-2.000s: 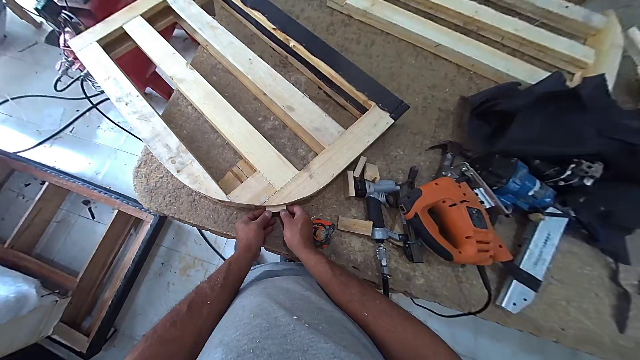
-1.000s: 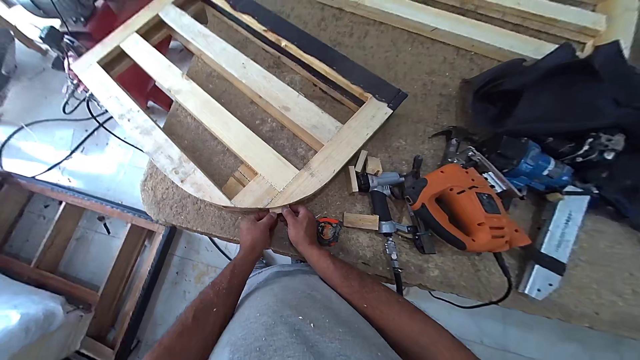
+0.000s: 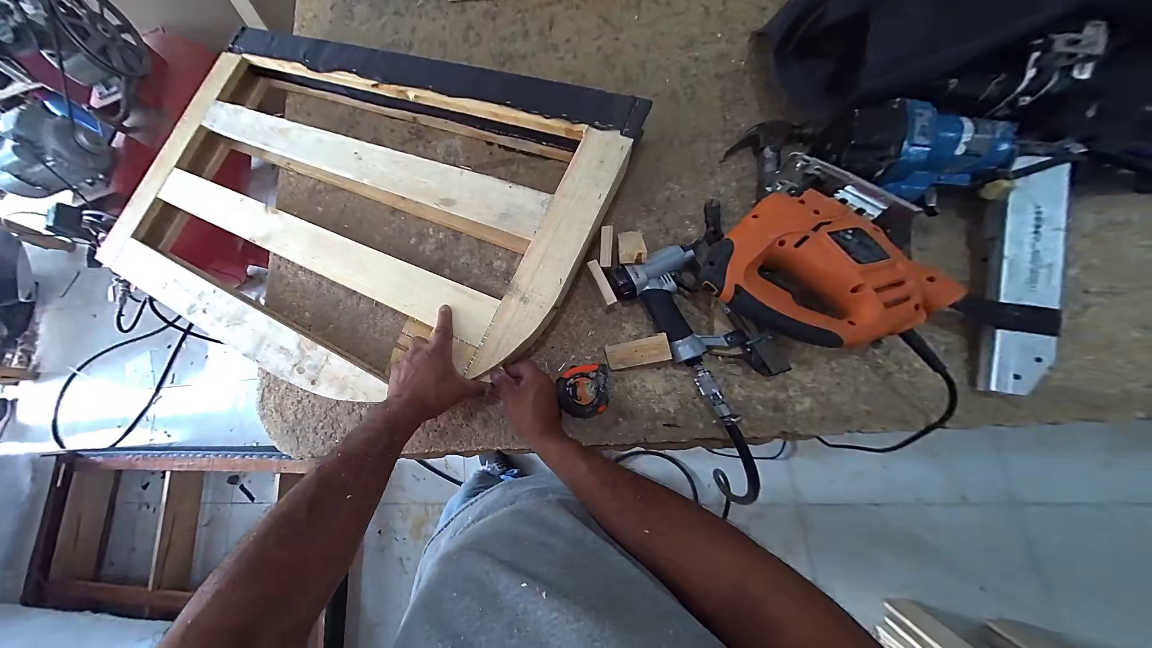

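Observation:
A slatted wooden frame (image 3: 576,216) with rounded near corners and a strip of black fabric (image 3: 432,79) along its far side lies on the workbench. My left hand (image 3: 430,378) rests on its near corner, the index finger extended on a pale slat (image 3: 333,247). Close beside it, my right hand (image 3: 526,396) has its fingers curled at the curved edge of the frame; whether something small is between them cannot be told. An orange and black tape measure (image 3: 583,391) lies just right of my right hand, near a small wood block (image 3: 638,352).
To the right lie a pneumatic tool (image 3: 670,306) with a hose, an orange jigsaw (image 3: 828,270), a blue power tool (image 3: 936,144), a hammer (image 3: 763,148) and a metal bar (image 3: 1030,270). Another wooden frame (image 3: 171,531) is at lower left, below the workbench edge (image 3: 810,430). Black cables trail at left.
The slatted frame has turned on the bench, its black-covered side now running more across the view. My left hand has moved from the frame's edge onto its top, with the index finger extended.

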